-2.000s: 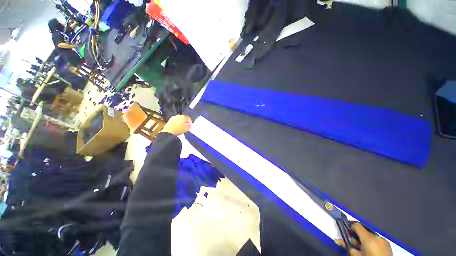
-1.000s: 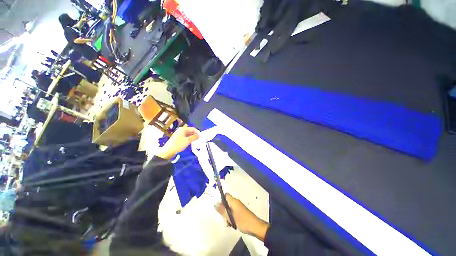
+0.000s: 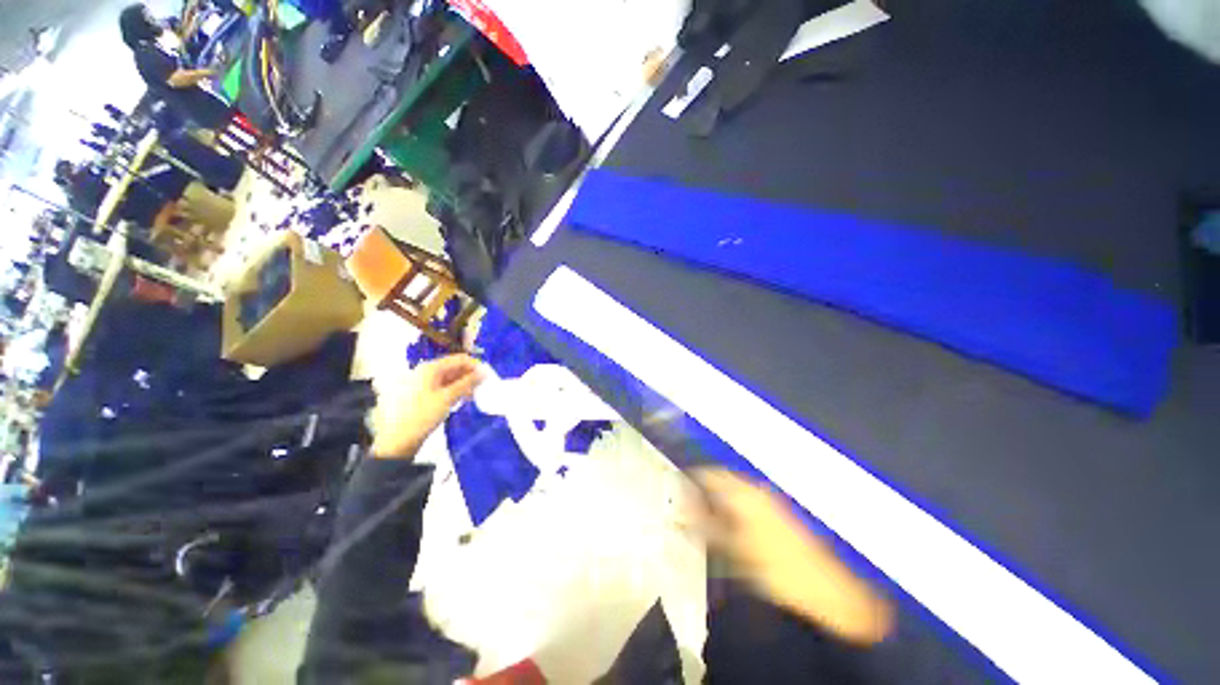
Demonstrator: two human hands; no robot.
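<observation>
A long white strip lies flat on a blue fabric band along the near table edge. My left hand is off the table edge, fingertips closed on a loose narrow white strip that sticks out to the right. My right hand is blurred, over the near table edge beside the long strip. I cannot make out the shears or whether this hand holds anything. A thick stack of blue cut pieces lies farther back on the dark table.
The dark-covered table fills the right side. Dark scraps lie at its far left corner, a black phone at the right. Beyond the left edge are a wooden stool, a carton, dark piles and a distant person.
My left hand went from the long strip's far end to off the table with a narrow strip. The shears, first at the long strip, then near the loose strip, are no longer distinct. My right hand moved right.
</observation>
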